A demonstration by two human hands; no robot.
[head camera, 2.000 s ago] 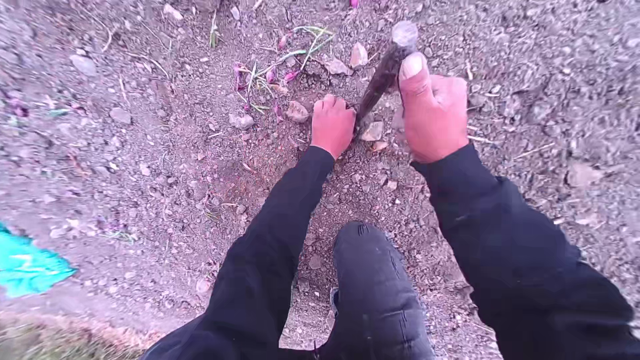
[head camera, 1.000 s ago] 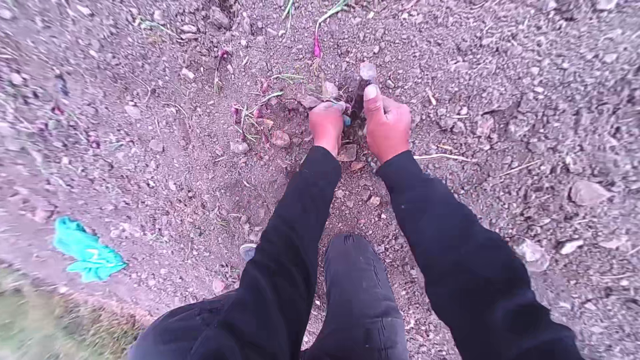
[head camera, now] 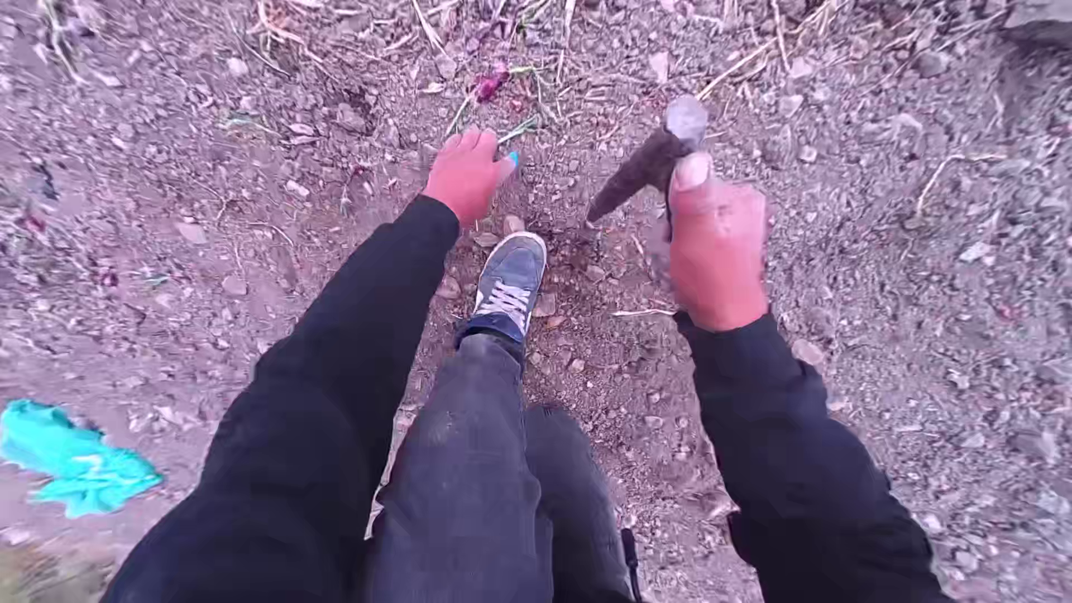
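My right hand (head camera: 722, 243) is closed around a dark, tapering hand tool (head camera: 636, 176) with a pale rounded end; its narrow tip points down at the soil, and the part inside my fist is hidden. My left hand (head camera: 469, 174) hovers at or just above the ground, a bit of blue at its thumb. Whether it holds anything cannot be made out. Just beyond it lie a reddish-purple bulb (head camera: 490, 84) and thin green stalks (head camera: 521, 130).
My sneaker (head camera: 511, 280) stands on the stony soil between my hands. A turquoise plastic bag (head camera: 79, 461) lies at the lower left. Dry stalks and roots (head camera: 770, 50) are scattered along the top, and a larger rock (head camera: 1043, 17) sits at the top right corner.
My hands, close together one second ago, are now apart. A foot has come into view between them. The view has shifted over the ground.
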